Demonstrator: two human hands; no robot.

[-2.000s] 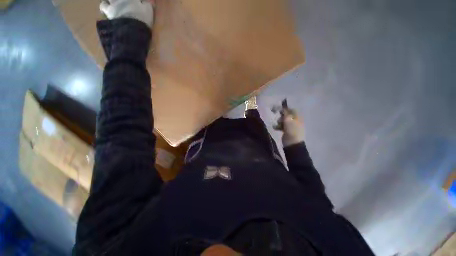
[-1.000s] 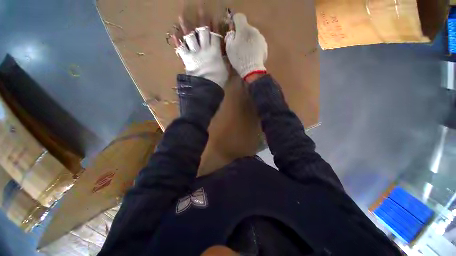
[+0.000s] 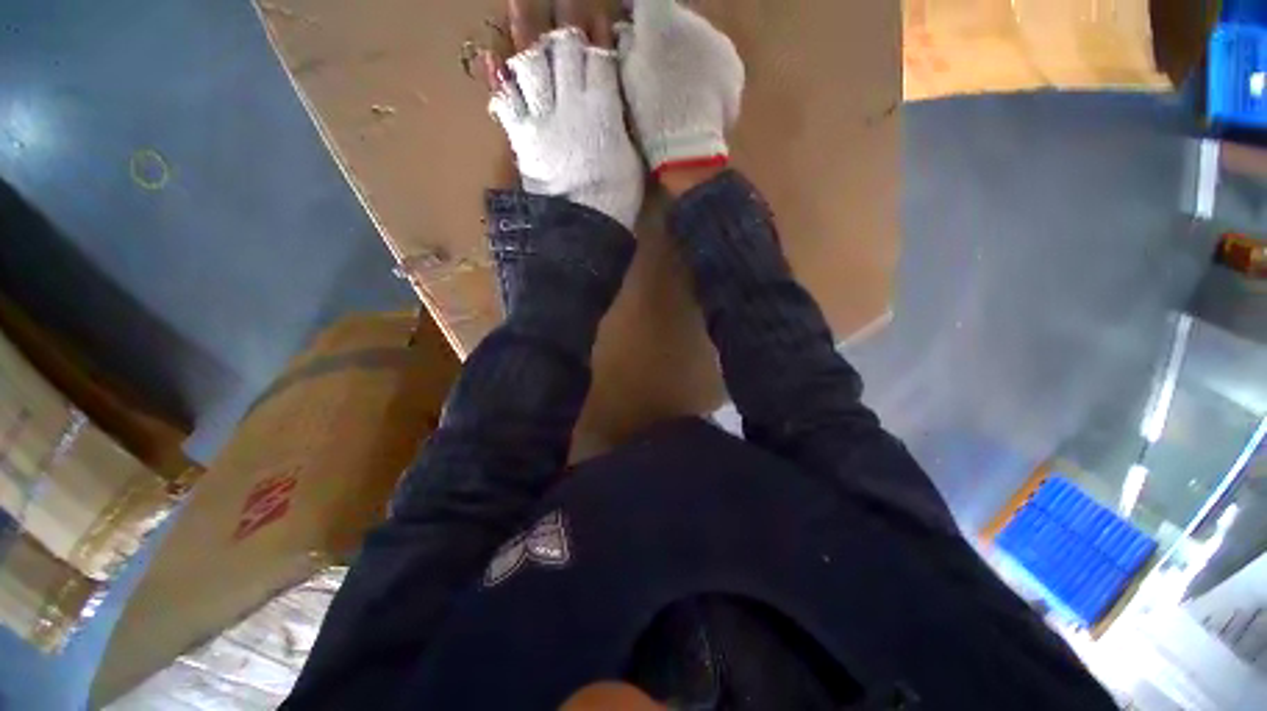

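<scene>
A large brown carton [image 3: 820, 181] lies in front of me, its flat panel upward, reaching past the top edge. My left hand [image 3: 567, 118], in a white knitted glove with bare fingertips, presses flat on the panel with fingers apart. My right hand [image 3: 681, 86], gloved with a red cuff band, is closed against it on the right, cut off slightly by the top edge. The thin dark cutter seen in it earlier is hidden or out of the picture now. Bits of torn tape or scuffs show on the panel's left part.
A carton with red print [image 3: 299, 479] and a dark band stands at lower left, beside taped cartons [image 3: 63, 458] at the far left. Another carton [image 3: 1035, 49] is at upper right. A blue crate [image 3: 1077, 549] is at lower right. Blue-grey floor [image 3: 1028, 264] shows on both sides.
My left hand has come from the carton's upper left edge to its middle; my right hand has come up from beside my body onto the panel. Both moved slightly upward in view during the last second.
</scene>
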